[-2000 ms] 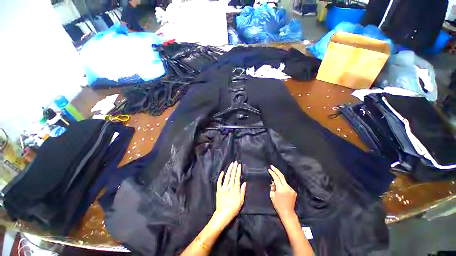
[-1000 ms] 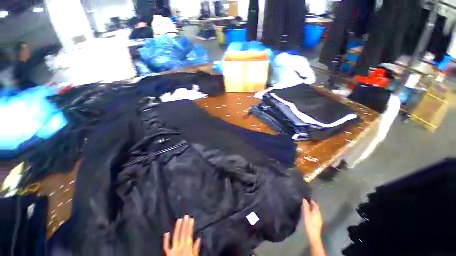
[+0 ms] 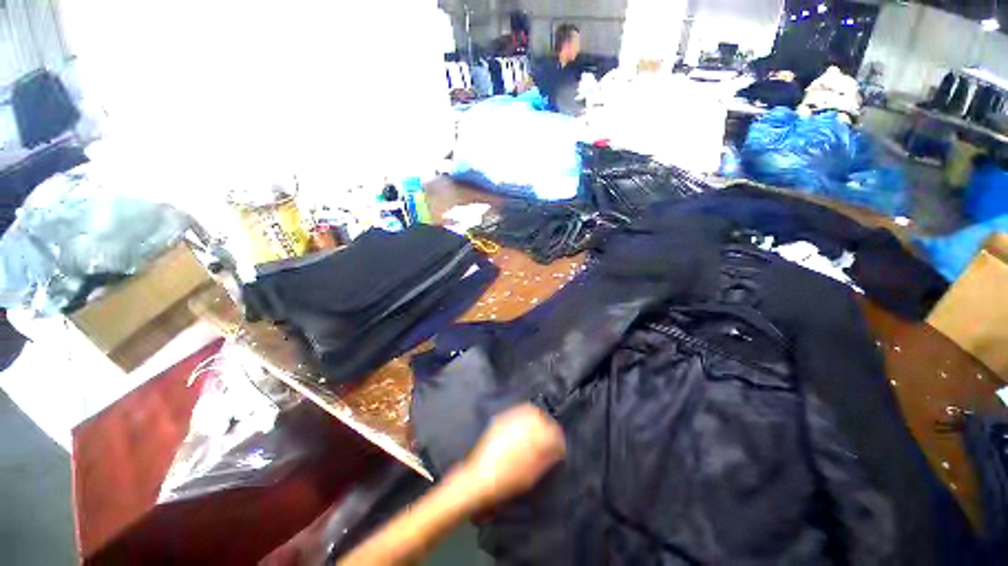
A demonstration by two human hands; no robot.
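A black jacket (image 3: 696, 442) lies on the brown, white-speckled table (image 3: 387, 407), with its shiny, wrinkled lining showing. Its neck and a dark hanger (image 3: 741, 282) point away from me. My left hand (image 3: 514, 453) is blurred, with its fingers curled in a fist on the jacket's left edge; the fingertips and the cloth in them are hidden. My right hand is out of the picture. Navy cloth (image 3: 453, 334) shows from under the black jacket.
Folded dark garments (image 3: 370, 293) lie at the left. A tangled black heap (image 3: 553, 229) and blue-white plastic bags (image 3: 514, 144) are farther back. A red surface (image 3: 144, 409) bears clear plastic at lower left. Cardboard boxes (image 3: 149, 304) stand left and right. A person (image 3: 560, 72) is behind.
The view swung right, then far left. My left hand has gone from flat on the lining to curled at the jacket's left edge. My right hand has left the picture.
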